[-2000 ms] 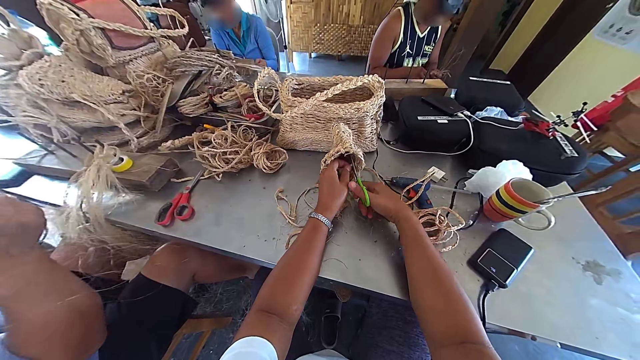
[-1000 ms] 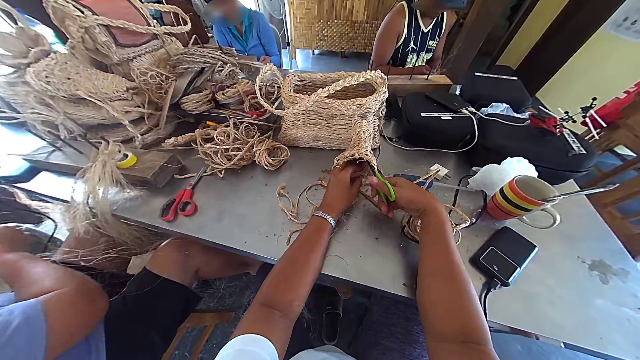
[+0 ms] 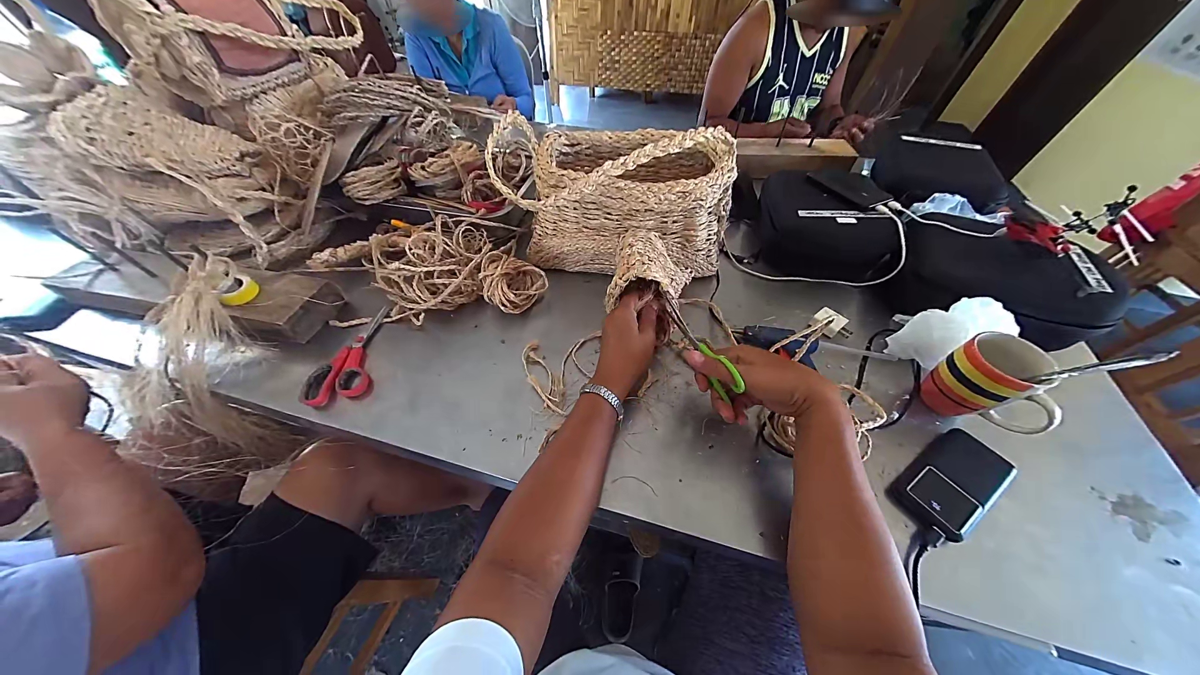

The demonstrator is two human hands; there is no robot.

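Observation:
My left hand (image 3: 630,339) grips the open lower end of a small woven fibre piece (image 3: 645,262), its fingertips partly hidden in the opening. Green-handled scissors (image 3: 723,373) are in my right hand (image 3: 755,377), their blades pointing up and left at that opening. Behind the small piece stands a woven fibre bag (image 3: 628,202) with braided handles. Loose braided cord (image 3: 544,380) lies on the table around my hands. Part of a blue tool (image 3: 774,341) shows behind my right hand.
Red-handled scissors (image 3: 339,370), coiled cord (image 3: 436,267) and a heap of fibre (image 3: 169,159) are at left. A striped mug (image 3: 984,375), a black power bank (image 3: 952,483) and black cases (image 3: 830,225) stand at right. A person sits close at left; two others sit across the table.
My right hand has moved a little away from the small woven piece, and the scissors' blades now show beside its opening. The mouth of the piece is more exposed than before.

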